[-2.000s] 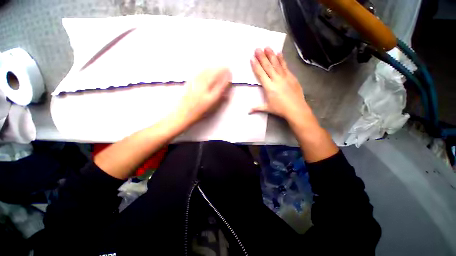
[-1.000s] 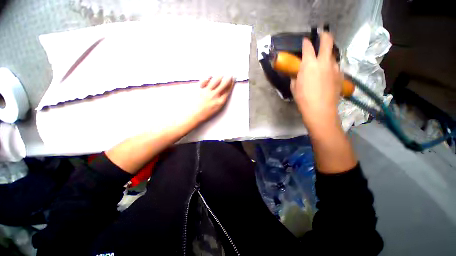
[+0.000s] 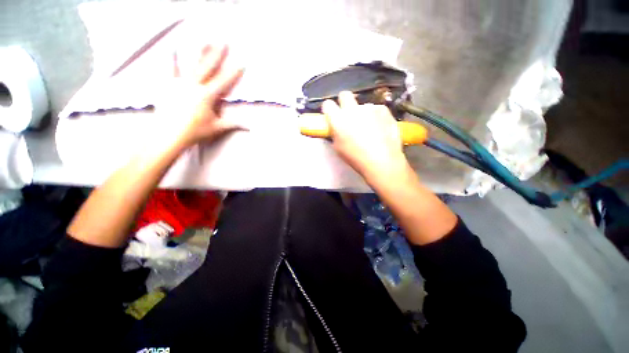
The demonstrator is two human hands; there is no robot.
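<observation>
A pale garment panel [image 3: 276,41], washed out by glare, lies on the grey table [image 3: 455,76]. A dark wavy seam [image 3: 110,111] runs across it. My right hand [image 3: 365,134] is closed around the orange handle of the steam iron [image 3: 355,81]. The iron stands on the right part of the panel, over the seam line, its dark body beyond my fingers. My left hand [image 3: 207,103] is over the panel left of the iron, fingers spread and slightly blurred, holding nothing. Whether it touches the cloth I cannot tell.
A white tape roll [image 3: 24,89] stands at the left edge, with pale cloth [image 3: 14,162] below it. Crumpled white material [image 3: 521,124] lies at the right edge. The blue-green hose [image 3: 469,145] runs right from the iron. Red cloth [image 3: 179,210] and bags are below the table.
My right hand left the panel, took the iron's handle and brought the iron left onto the panel. My left hand moved left along the seam and its fingers spread.
</observation>
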